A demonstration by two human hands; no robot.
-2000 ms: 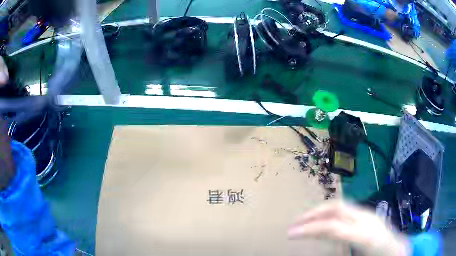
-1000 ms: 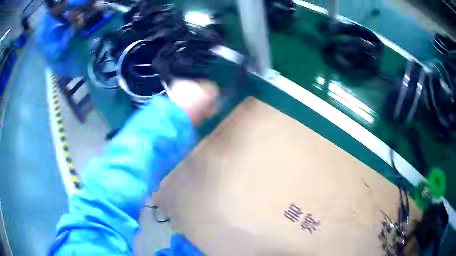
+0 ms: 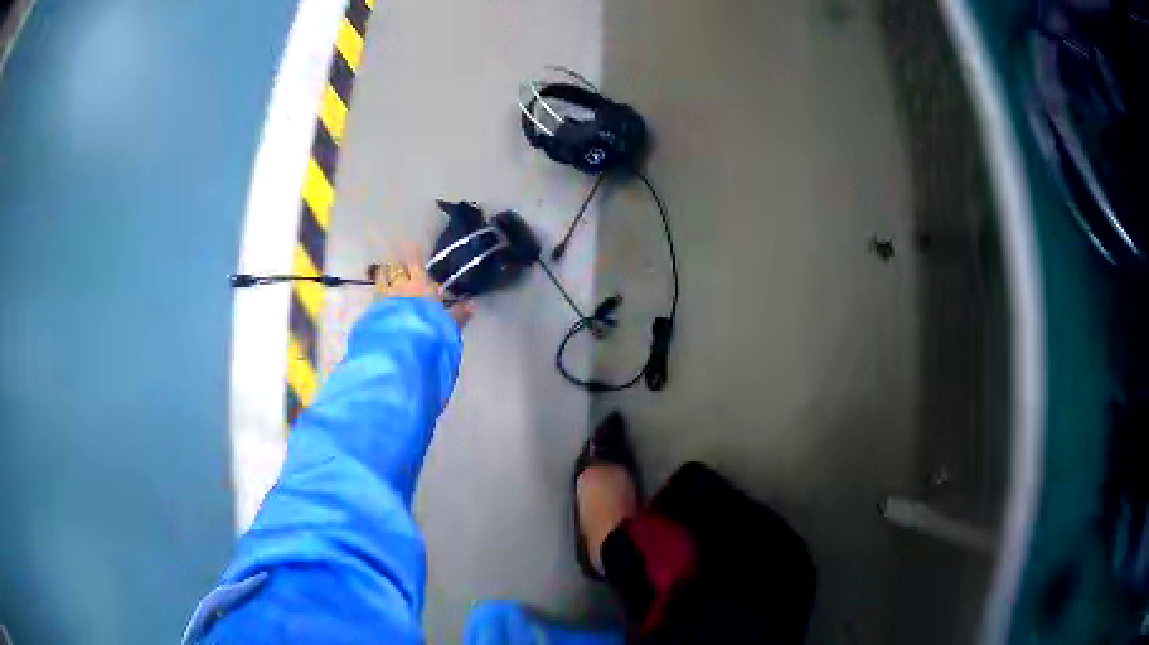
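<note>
Two black headsets are on the grey floor. The nearer headset (image 3: 476, 258) has twin silver hoops and lies beside my left hand (image 3: 413, 275). My left hand is at its left edge and overlaps it; whether the fingers grip it is unclear. A thin black cable with a plug end (image 3: 280, 279) runs left from my hand. The other headset (image 3: 592, 130) lies farther off, with its silver hoops to the left. Black cable (image 3: 674, 258) curves down from it to a small dark inline part (image 3: 658, 353). My right hand is out of view.
A yellow-and-black striped line (image 3: 314, 208) and a white band (image 3: 268, 189) run along the left, with blue-green floor beyond. A dark shoe and foot (image 3: 605, 498) and dark-red clothing are at the bottom. A pale curved edge (image 3: 1031, 315) is at the right, with blurred headset hoops beyond.
The view has swung from the cardboard mat on the bench down to the floor. My left arm now reaches down to a headset there. My right hand, visible two seconds ago, is out of view.
</note>
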